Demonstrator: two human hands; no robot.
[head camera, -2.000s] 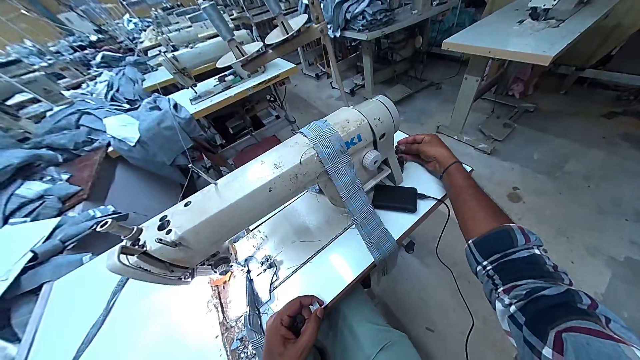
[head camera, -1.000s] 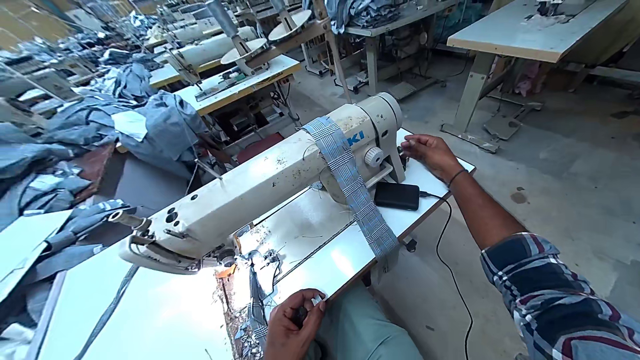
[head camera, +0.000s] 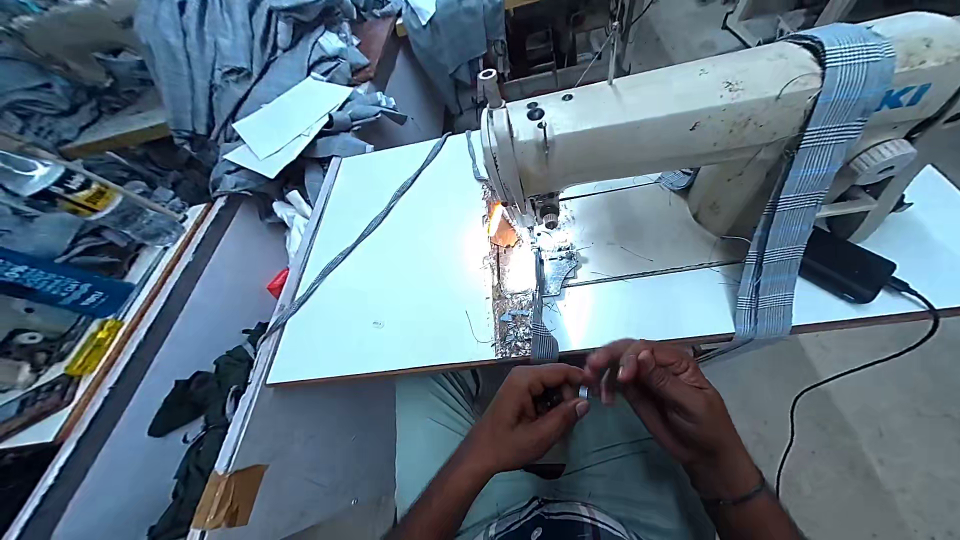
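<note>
In front of the table edge my left hand (head camera: 532, 416) is curled round a small dark object with a shiny metal bit (head camera: 583, 392) at the fingertips; I cannot tell what it is. My right hand (head camera: 667, 394) is beside it, its fingertips bent close to the metal bit; whether it pinches anything is unclear. Behind both hands stands a white industrial sewing machine (head camera: 652, 120), its lamp lit at the needle. A narrow checked fabric strip (head camera: 546, 341) runs from under the needle area to the table edge. A wider checked strip (head camera: 806, 195) is draped over the machine arm.
A black power bank (head camera: 847, 266) with a cable lies by the machine's base. A twisted cloth cord (head camera: 360, 236) crosses the white tabletop (head camera: 405, 300). Grey fabric piles (head camera: 217, 67) and paper pieces (head camera: 296, 120) are at the upper left, with a plastic bottle (head camera: 82, 191) below them.
My right hand has left the machine's handwheel end and come beside my left hand at the table's front edge. The view has swung left and down.
</note>
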